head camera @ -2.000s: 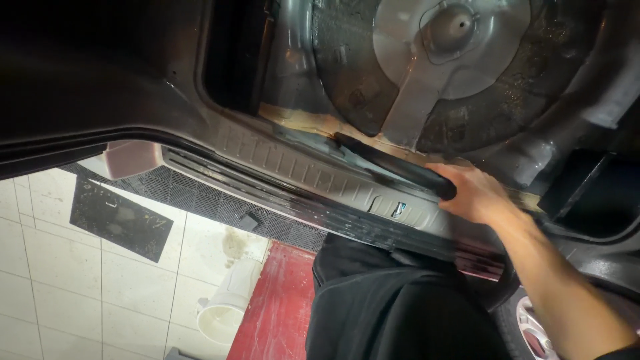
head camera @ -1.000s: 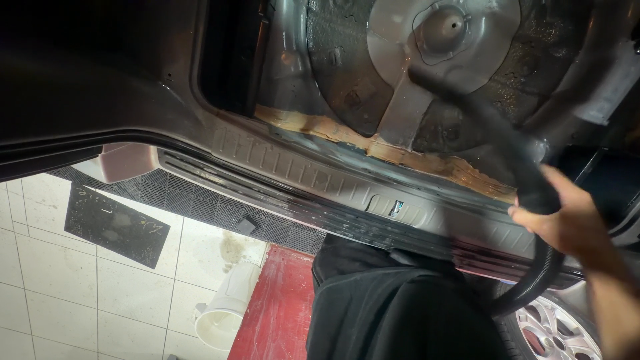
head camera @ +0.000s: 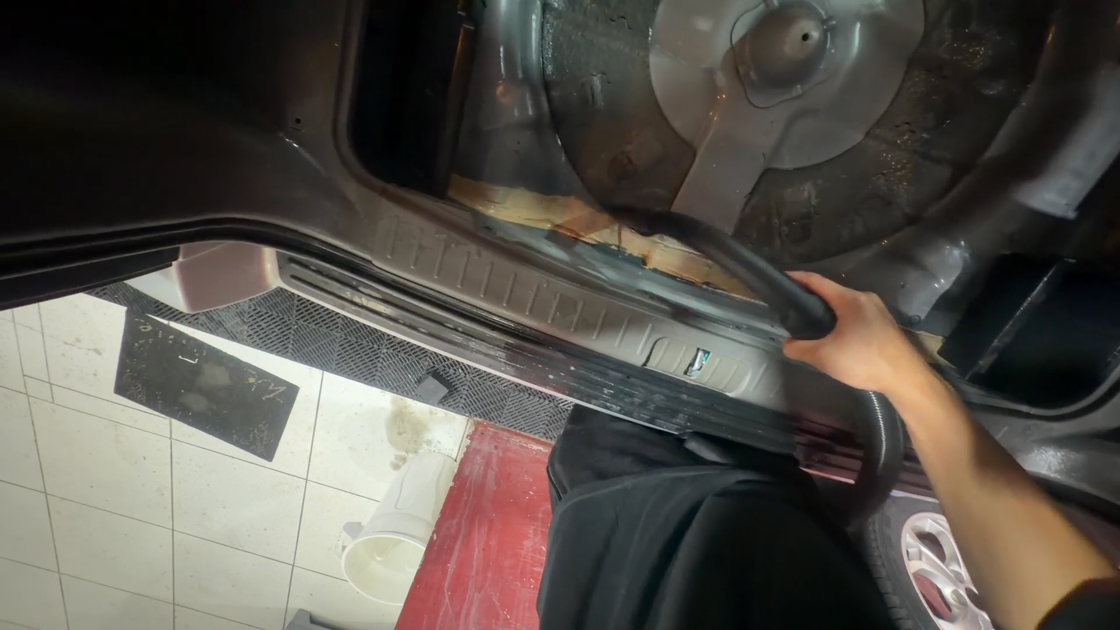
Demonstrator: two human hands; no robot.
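My right hand comes in from the lower right and is closed around a black vacuum hose wand. The wand's far end lies at the tan, torn-looking strip along the near edge of the spare wheel well. From my hand the ribbed hose hangs down over the trunk sill. Just left of the hand, the grey plastic sill trim holds a metal latch striker. My left hand is out of view.
A dark side pocket lies right of the well. Below the bumper are a black mat, a white bucket, a red floor panel and an alloy wheel. Dark fabric is at bottom centre.
Two seconds ago the wand lay along the strip; one second ago it was raised over the middle of the well. Now its end is back down at the strip, still in my right hand.
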